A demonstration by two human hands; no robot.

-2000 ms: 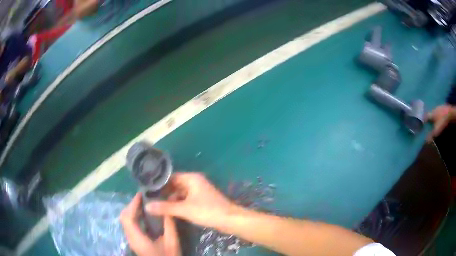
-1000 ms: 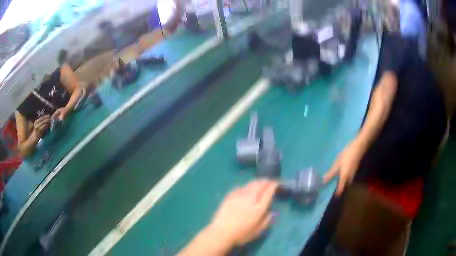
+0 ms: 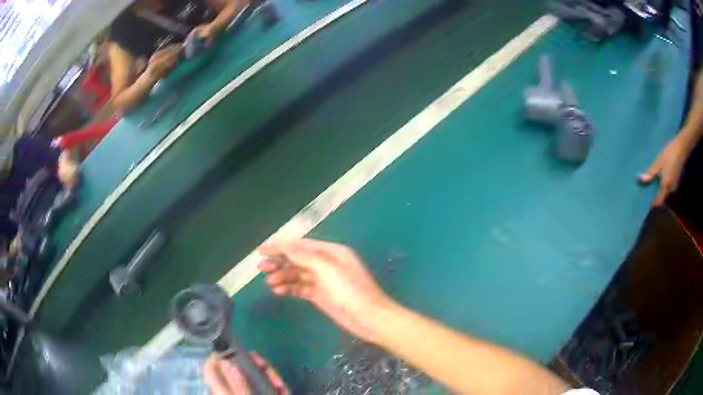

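A grey hair dryer housing [image 3: 202, 312] is at the bottom left, its round open drum end facing up and its handle pointing down right. My left hand [image 3: 245, 376], cut off by the bottom edge, is shut around the handle. My right hand [image 3: 320, 278] is above and right of the drum, not touching it, with fingers curled near the whitish strip [image 3: 354, 179]. A small dark spot shows at its fingertips; whether it holds a piece is unclear. Small grey clips [image 3: 370, 374] lie piled below my right forearm.
A clear plastic bag [image 3: 127, 374] lies at the lower left. One housing [image 3: 137, 262] is on the belt. Two housings [image 3: 572, 133] lie at the upper right. A person's hand [image 3: 667, 171] rests at the right bench edge, above a cardboard box [image 3: 663, 293] of dark parts.
My right hand has come back from the housings at the right, where two now lie instead of three. The view has swung back left, and a housing shows in my left hand.
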